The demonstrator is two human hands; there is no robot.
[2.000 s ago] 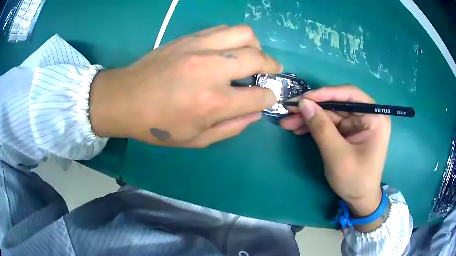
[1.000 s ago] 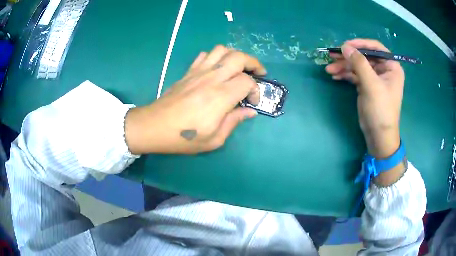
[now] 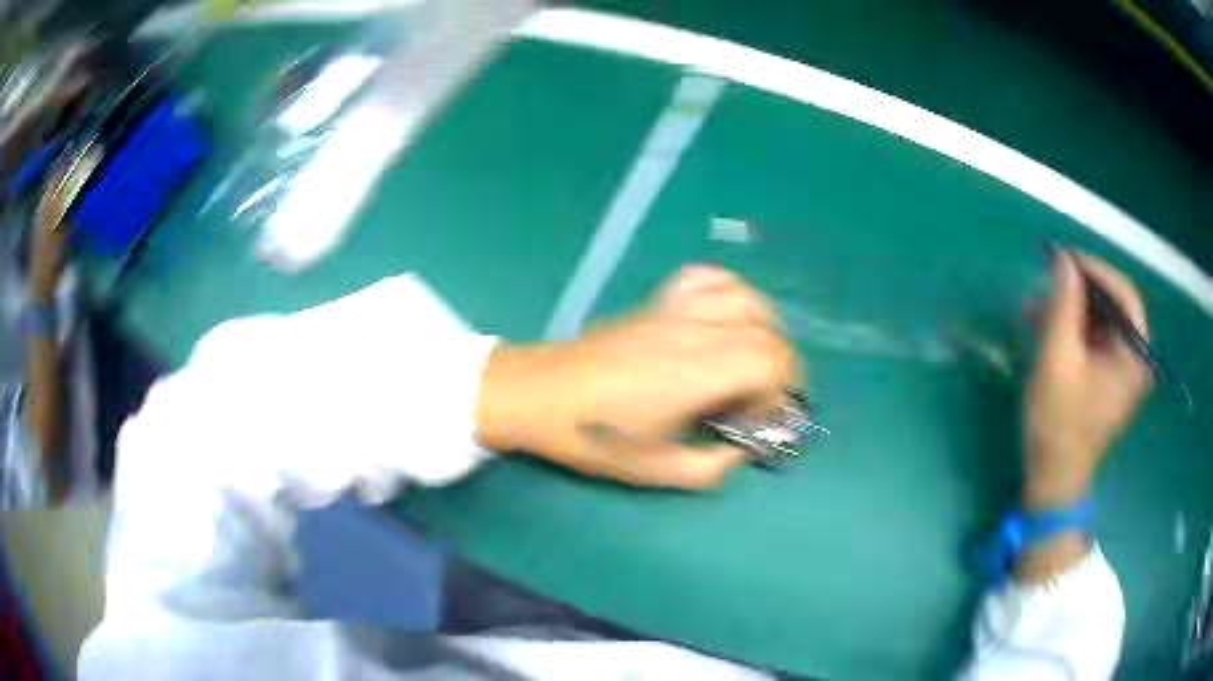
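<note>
The view is motion-blurred. My left hand (image 3: 652,386) grips a small watch unit (image 3: 778,432) with a dark frame and silver-white inside, over the green mat. My fingers cover its left part. My right hand (image 3: 1091,353) is at the right, away from the unit, and holds slim black tweezers (image 3: 1117,319) pointing up and left. Whether anything is on their tip cannot be told.
A small pale piece (image 3: 729,229) lies on the green mat (image 3: 825,559) above my left hand. Shiny clear film and pale strips (image 3: 339,173) lie at the upper left. Beyond are a blue box (image 3: 140,173) and another person's arm (image 3: 47,333).
The view has shifted left and blurred. My right hand left the unit between the two earlier frames and now stays apart with the tweezers. My left hand still holds the unit.
</note>
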